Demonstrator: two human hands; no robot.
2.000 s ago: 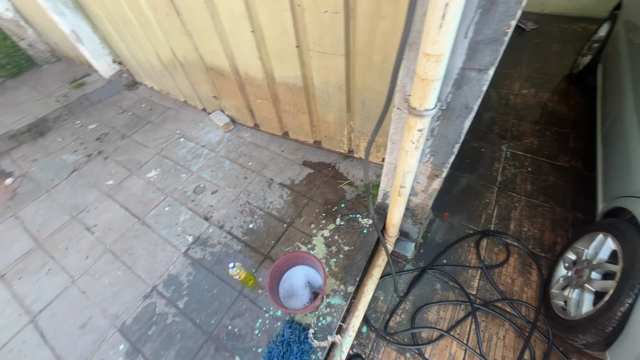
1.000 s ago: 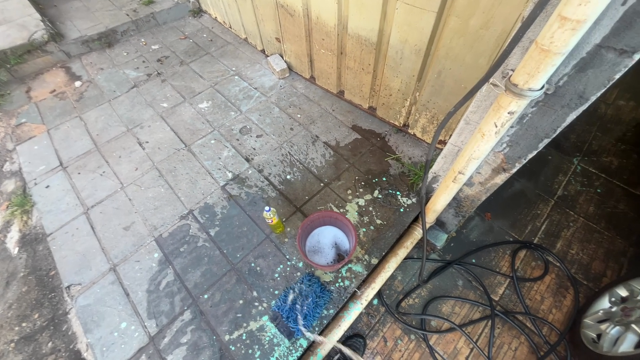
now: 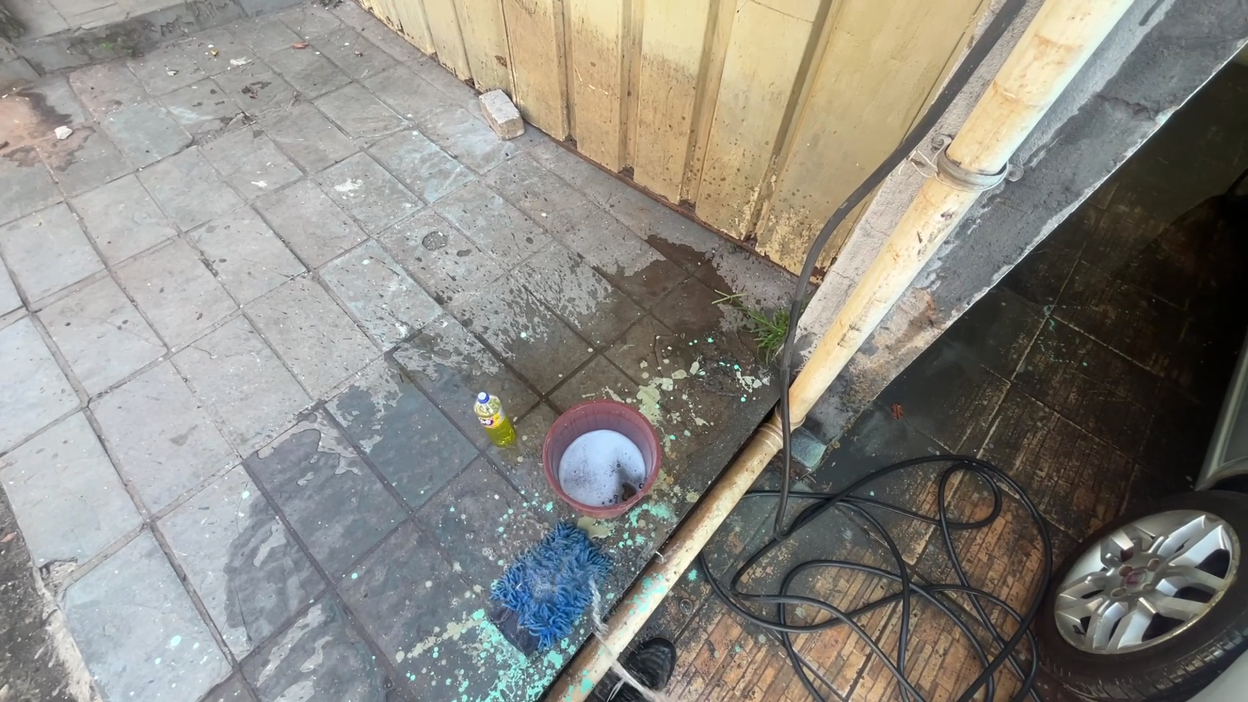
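Note:
Neither my left hand nor my right hand shows in the head view. A reddish plastic bucket (image 3: pixel 602 458) stands on wet paving, with whitish sudsy liquid and something dark inside it. Just left of it a bottle of yellow liquid (image 3: pixel 495 419) stands upright. Below the bucket lies a blue shaggy microfiber wash mitt or mop head (image 3: pixel 552 583); which of the two is unclear. A pale string or frayed cord (image 3: pixel 606 634) runs beside it across the pole's lower end.
A rusty cream pole (image 3: pixel 868 302) slants past a concrete wall edge. Black hose (image 3: pixel 907 585) lies in loops on the wet tiles by a car wheel (image 3: pixel 1141 575). A dark shoe (image 3: pixel 648 665) shows at the bottom. A small block (image 3: pixel 501 114) rests by the yellow metal gate (image 3: pixel 663 88).
The view has swung down and to the right-hand pole's base, bringing the whole blue shaggy item and a shoe into sight. The bucket and bottle stay in place.

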